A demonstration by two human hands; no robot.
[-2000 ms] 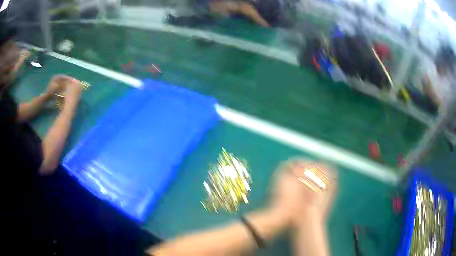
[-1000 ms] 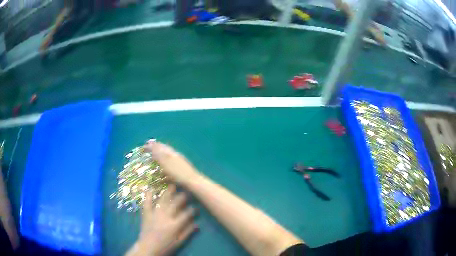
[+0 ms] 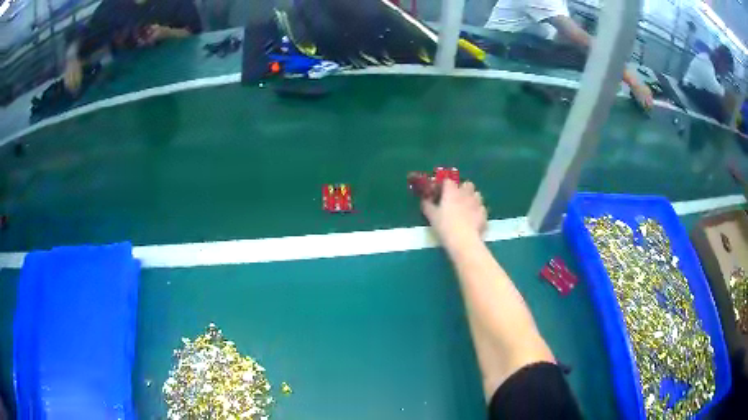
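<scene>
My right hand reaches over the pale rail onto the green surface beyond. Its fingers are at a red circuit board; a darker red piece shows at the fingertips. I cannot tell whether the fingers grip either one. Another red board with yellow parts lies to the left, apart from the hand. A heap of gold-silver metal parts lies on the near mat at the lower left. My left hand is not in view.
The pale rail crosses the bench. A blue tray stands at left. A blue tray of metal parts stands at right, with a red board beside it. A slanted post rises from the rail. People sit beyond.
My right hand has moved from the heap to beyond the rail. My left hand has left the picture. The view has shifted, and the pliers no longer show.
</scene>
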